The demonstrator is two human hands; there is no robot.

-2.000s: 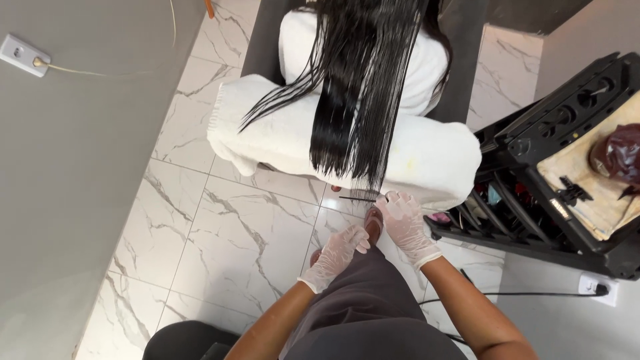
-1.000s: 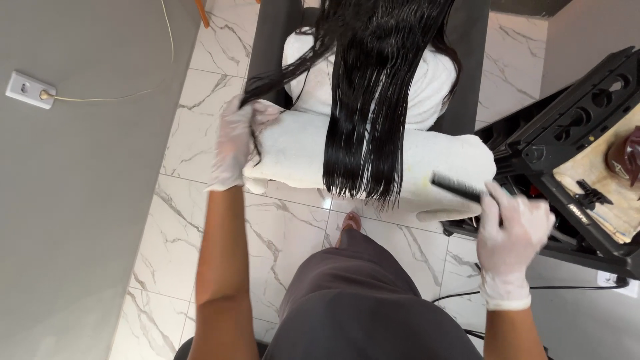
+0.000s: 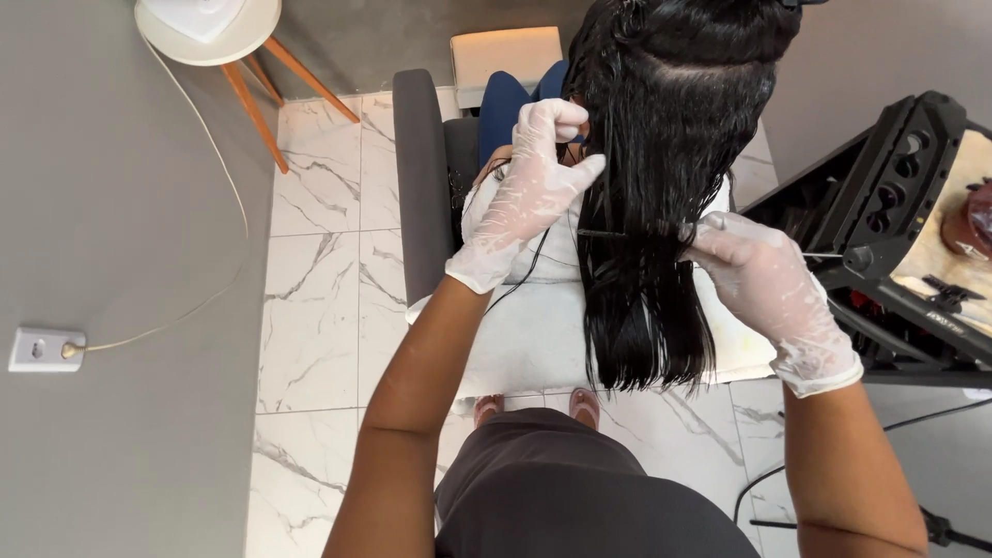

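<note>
Long wet dark hair (image 3: 643, 318) of a seated person hangs down over a white towel (image 3: 519, 333). My right hand (image 3: 767, 287), in a translucent glove, is at the right edge of the hair, closed on a comb (image 3: 601, 233) whose dark end shows across the strands; most of the comb is hidden in the hair. My left hand (image 3: 535, 178), gloved too, is raised beside the left edge of the hair with thumb and fingers apart, and nothing shows in it. The upper hair is gathered up, with a dark clip (image 3: 802, 3) at the top edge.
A dark grey chair (image 3: 422, 178) holds the person. At the right stands a black trolley (image 3: 868, 194) with a reddish-brown bowl (image 3: 969, 225) and black clips (image 3: 950, 294) on its top. A white stool (image 3: 209, 39) is at upper left. Cables (image 3: 756, 484) lie on the floor at lower right.
The comb, held clear of the hair at the right one second ago, is now in the hair. My left hand has moved up alongside the hair. The view has shifted toward the person's head.
</note>
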